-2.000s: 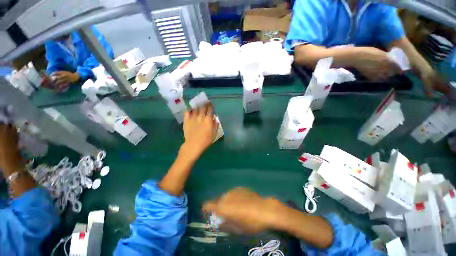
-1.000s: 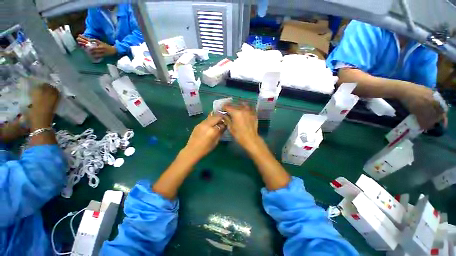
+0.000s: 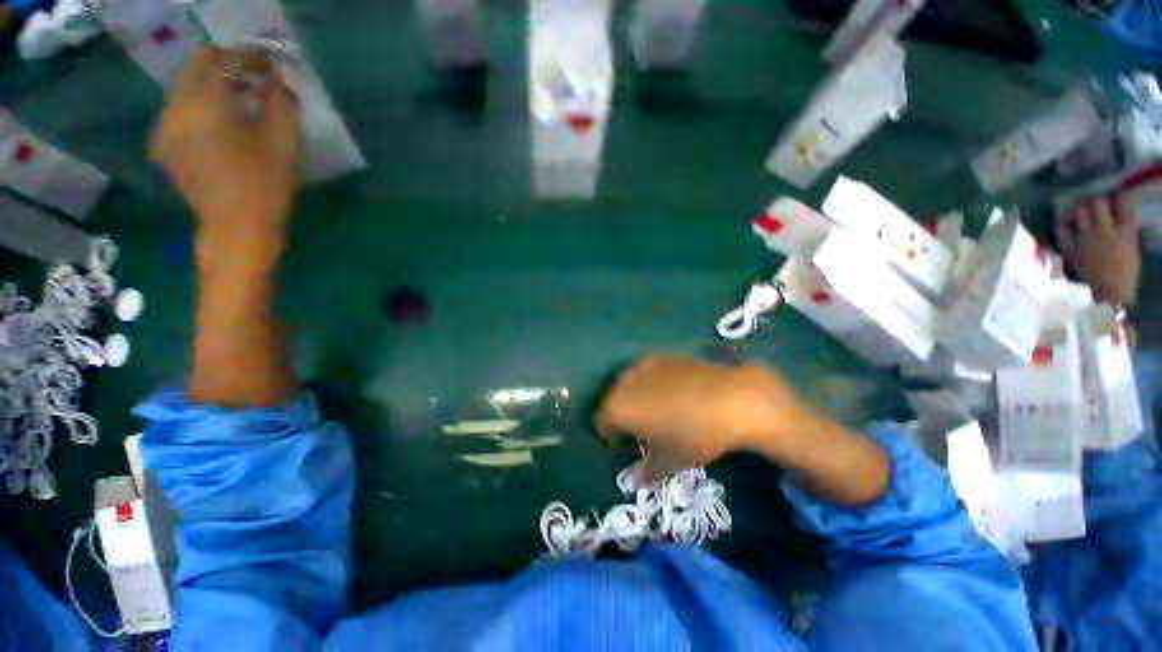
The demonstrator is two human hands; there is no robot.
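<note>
My left hand (image 3: 233, 143), blurred, is at the upper left with its fingers curled over the left edge of an upright white retail box (image 3: 319, 121); its fingertips are hidden. My right hand (image 3: 695, 410) is low, right of centre, palm down. Its fingertips touch a small heap of coiled white cables (image 3: 682, 510) near my body; whether they grip a coil is hidden. An open-top white box with a red mark (image 3: 570, 127) stands at the top centre. A single coiled cable (image 3: 748, 310) lies beside the piled boxes.
Piled white boxes (image 3: 879, 287) lie at the right, with another person's hand (image 3: 1102, 242) beyond. A cable heap (image 3: 45, 369) and round white discs (image 3: 116, 350) are at the left. A box with a cable loop (image 3: 134, 567) is near my left elbow. Pale strips (image 3: 497, 443) lie in front of me.
The view has tilted down. My hands, together at a box before, have parted: the left to a box at upper left, the right back to the near cables, which now show.
</note>
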